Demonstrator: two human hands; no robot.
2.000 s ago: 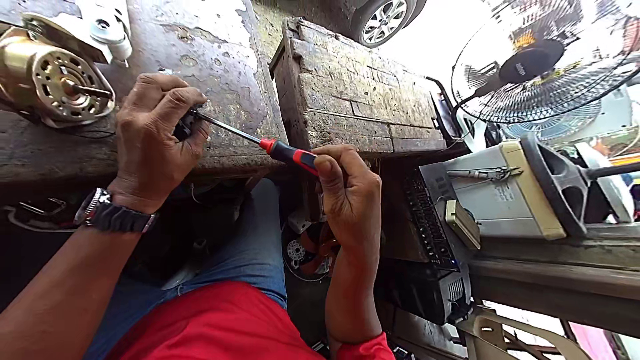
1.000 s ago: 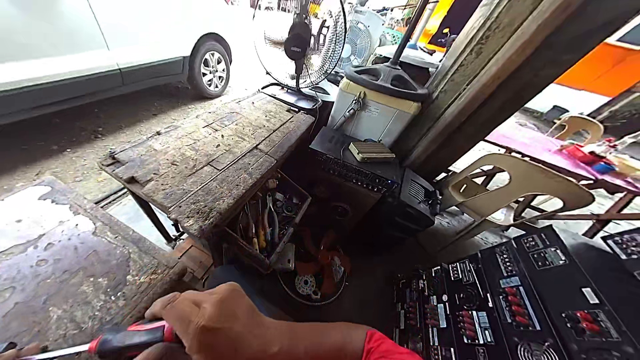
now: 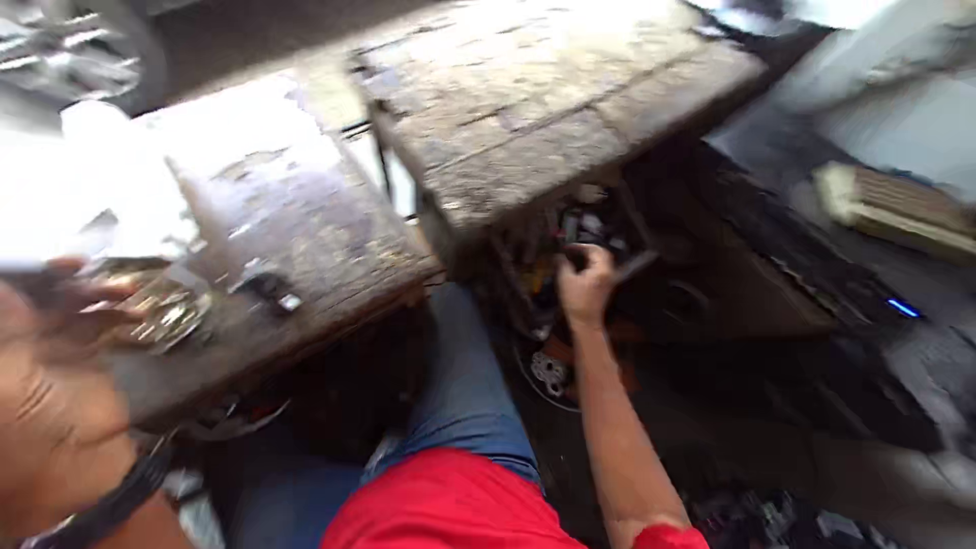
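Observation:
The view is blurred. My right hand (image 3: 585, 282) is over the open drawer of tools (image 3: 637, 263) under the wooden workbench, its fingers curled; whether they hold anything cannot be told. My left hand (image 3: 57, 412), large and blurred at the left edge, is beside the brass-coloured motor (image 3: 168, 313) on the near worktable; its grip is unclear. A small black part (image 3: 267, 288) with a pale end lies on that worktable, right of the motor. The screwdriver cannot be made out.
The wooden workbench (image 3: 518, 99) stands beyond the worktable (image 3: 305, 213), with a gap between them. Below the drawer are a round metal part (image 3: 549, 372) and orange pieces. On the right, a small box (image 3: 892, 202) rests on dark audio equipment (image 3: 793, 259). A car wheel (image 3: 69, 57) shows upper left.
My right hand, on the screwdriver's handle in both earlier frames, is now over the tool drawer. My left hand is now near the motor. The view has swung widely.

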